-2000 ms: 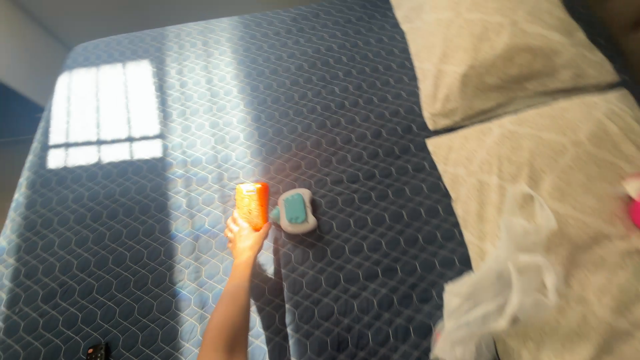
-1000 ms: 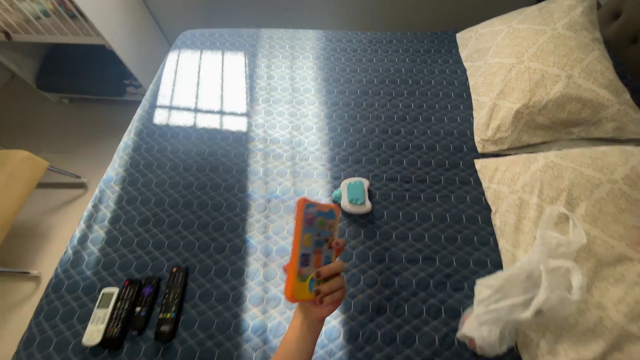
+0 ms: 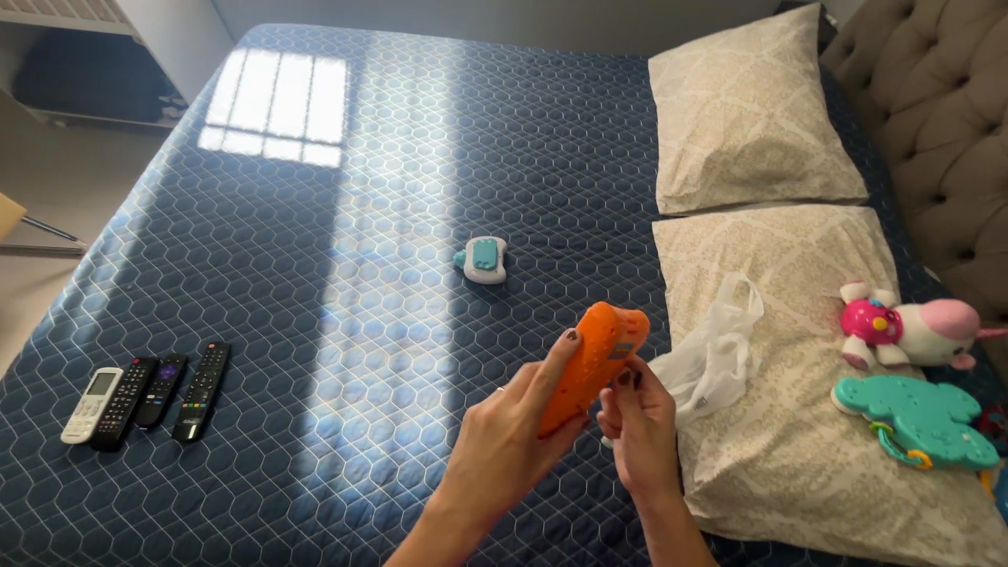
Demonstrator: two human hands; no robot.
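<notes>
My left hand [image 3: 512, 433] grips an orange plastic toy phone [image 3: 591, 366] along its left side, tilted above the bed, with its orange back and side facing up. Close against the toy's lower right side is my right hand [image 3: 642, 425], its thumb and fingers bent near the edge; whether it pinches a part of the toy is hard to tell. Beyond the hands, a white and teal toy [image 3: 485, 260] lies on the dark blue quilted bed cover [image 3: 551, 173].
Several remote controls [image 3: 161, 390] lie at the left. A white plastic bag [image 3: 713, 362] rests against the near pillow [image 3: 772, 472], which also holds a plush toy [image 3: 906, 324] and a teal toy [image 3: 917, 417]. Another pillow [image 3: 748, 118] and a tufted headboard [image 3: 937, 126] are behind.
A second hand has come to the orange toy, which one hand alone held before. The toy has been turned, so its colourful face no longer shows. The view has shifted.
</notes>
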